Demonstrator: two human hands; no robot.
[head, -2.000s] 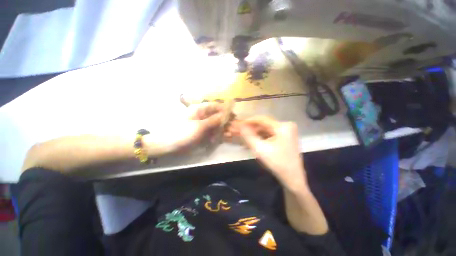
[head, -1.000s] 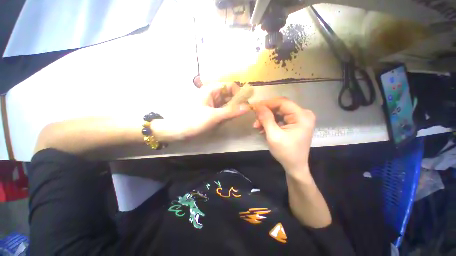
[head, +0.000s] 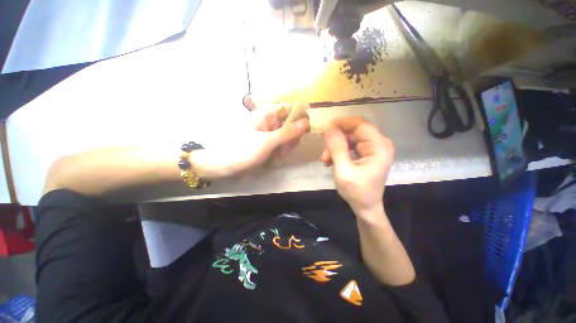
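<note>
My left hand [head: 275, 135], with a bead bracelet at the wrist, is over the front of the table near the sewing machine. Its thumb and fingers pinch a small tan piece [head: 298, 113]. My right hand [head: 361, 151] is just right of it, thumb and forefinger pressed together. A faint pale strip or thread seems to run between the two hands; it is too small to tell what it is. The presser foot and needle area [head: 303, 35] lies in the bright glare above my hands.
Black-handled shears [head: 447, 107] lie right of the needle area. A lit smartphone [head: 503, 132] lies at the right. Dark specks [head: 363, 60] cover part of the machine bed. Pale blue-grey fabric [head: 101, 28] lies upper left. A blue basket [head: 507, 230] stands below the table at the right.
The view has shifted since two seconds ago. Since one second ago, my hands have moved slightly apart, opening a small gap between the fingertips.
</note>
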